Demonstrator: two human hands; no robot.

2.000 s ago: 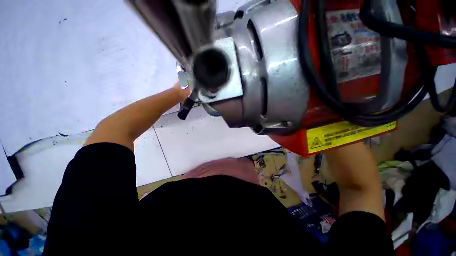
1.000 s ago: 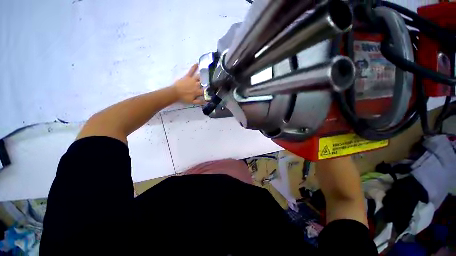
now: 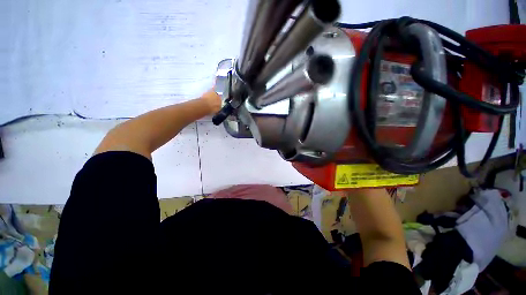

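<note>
The cutting machine (image 3: 323, 109), with its silver and red motor body, metal tubes, looped black cord and yellow warning strip, fills the centre and right. My left hand (image 3: 214, 102) is at the front of the machine on the white paper marker (image 3: 144, 57); its fingers are mostly hidden behind the metal guard (image 3: 226, 78). My right forearm runs under the motor, and my right hand is hidden by it. The paper has a cut edge with a thin dark line at the left. The blade is hidden.
The white table (image 3: 242, 170) has a panel seam below the machine. Small dark scraps lie on it. A red connector box (image 3: 484, 78) is at the right. Cloth piles (image 3: 481, 224) and scraps lie on the floor at lower right and lower left.
The machine body has shifted left since one second ago, and its tubes tilt differently. My left hand is now more hidden behind the guard. My right forearm has moved left with the motor.
</note>
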